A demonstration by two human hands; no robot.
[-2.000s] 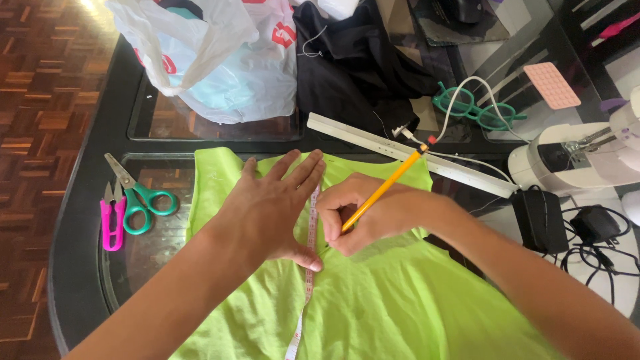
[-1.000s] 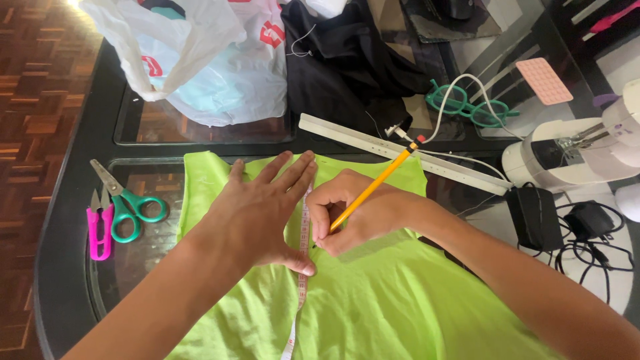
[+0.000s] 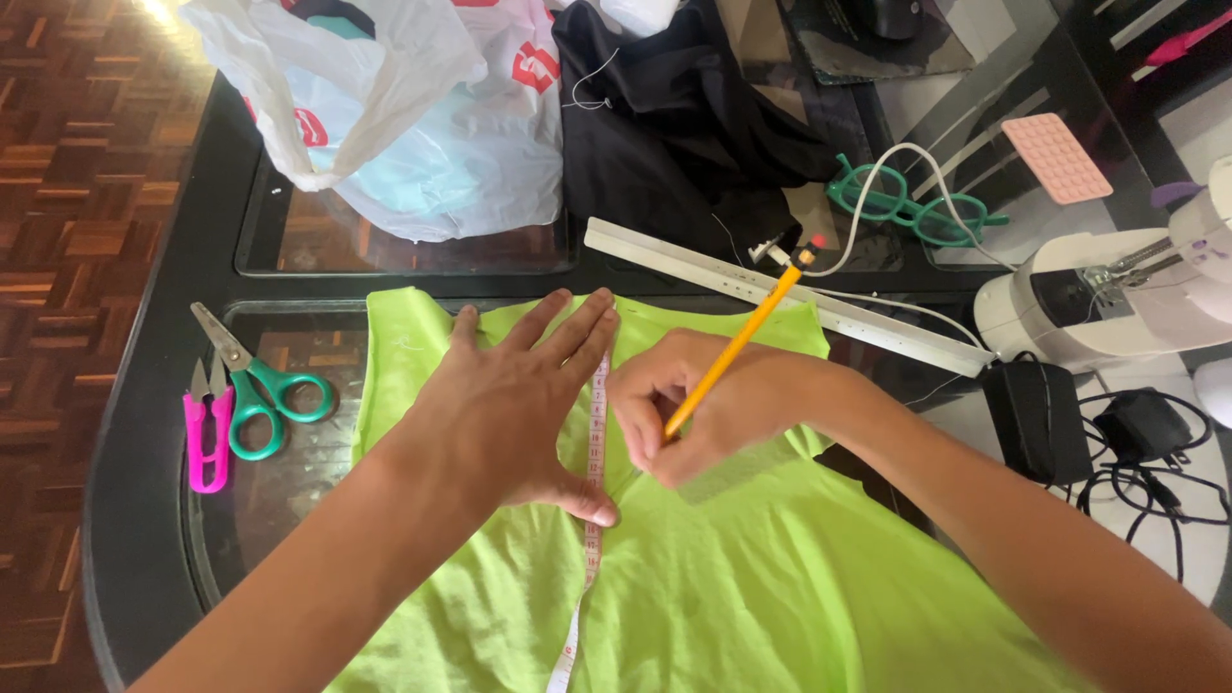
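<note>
Lime green fabric (image 3: 712, 587), cut like a sleeveless garment, lies spread on the table. A measuring tape (image 3: 596, 423) runs lengthwise down it. My left hand (image 3: 510, 414) presses flat with spread fingers on the fabric, its fingertips and thumb at the tape's edge. Just right of the tape, my right hand (image 3: 698, 404) grips a yellow pencil (image 3: 736, 346), eraser end up; its tip is hidden behind my fingers, close to the cloth. To the left of the fabric lie green-handled scissors (image 3: 258, 390) and pink thread snips (image 3: 208, 423).
A white plastic bag (image 3: 452, 164) and black cloth (image 3: 664, 135) lie beyond the fabric. A long white ruler-like strip (image 3: 789, 300) crosses behind my right hand. Green eyeglasses (image 3: 905, 207), a pink textured pad (image 3: 1057, 159), a white sewing machine (image 3: 1088, 289) and a black adapter (image 3: 1035, 419) are at right.
My right hand, holding the pencil, has shifted slightly down along the tape since the earliest frame. My left hand stays flat on the fabric.
</note>
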